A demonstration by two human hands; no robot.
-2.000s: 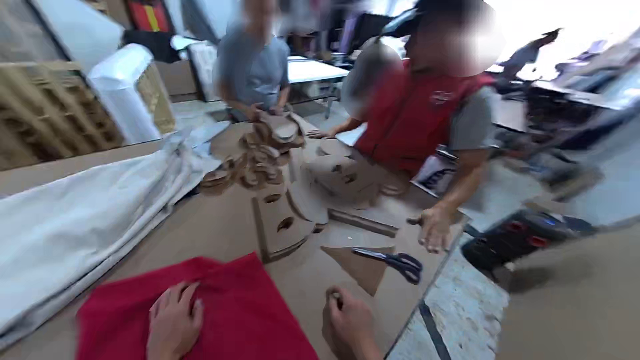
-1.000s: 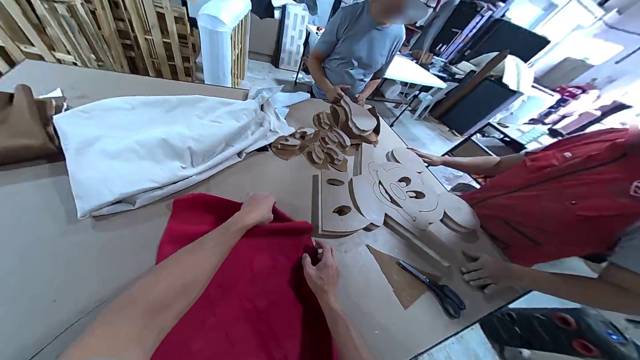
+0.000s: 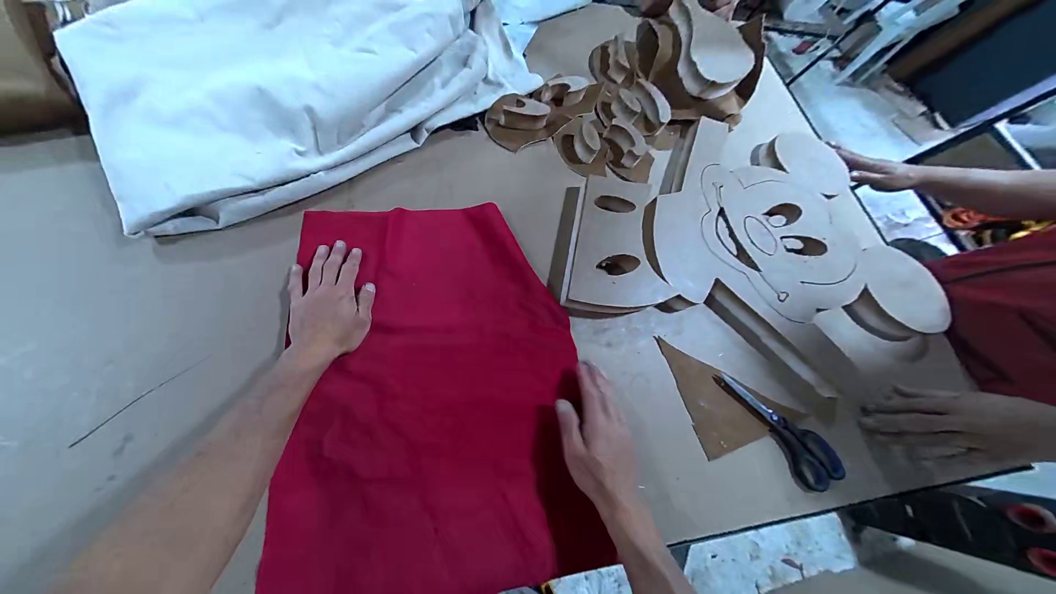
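Note:
A red fabric piece (image 3: 437, 355) lies spread on the table, its lower end reaching the near edge. My left hand (image 3: 330, 309) rests flat on its upper left part, fingers spread. At the cloth's right edge is my right hand (image 3: 596, 433), fingers extended and thumb apart; whether it pinches the fabric cannot be told. Right of it, scissors with dark handles (image 3: 792, 441) lie partly over a brown triangular scrap (image 3: 709, 404). Beyond them sits a cartoon mouse-head cutout (image 3: 763, 239), beside a flat cut panel with oval holes (image 3: 615, 247).
Folded white fabric (image 3: 280, 99) lies at the back left, near brown material (image 3: 37, 74). Several small curved cutouts (image 3: 619, 107) are piled at the back. A co-worker's hands (image 3: 932, 421) rest by the table's right side. The near table edge (image 3: 742, 528) runs below the scissors.
The red fabric, gathered between my hands a second ago, now lies flatter. My left hand has moved to its upper left part. The view has come closer to the table.

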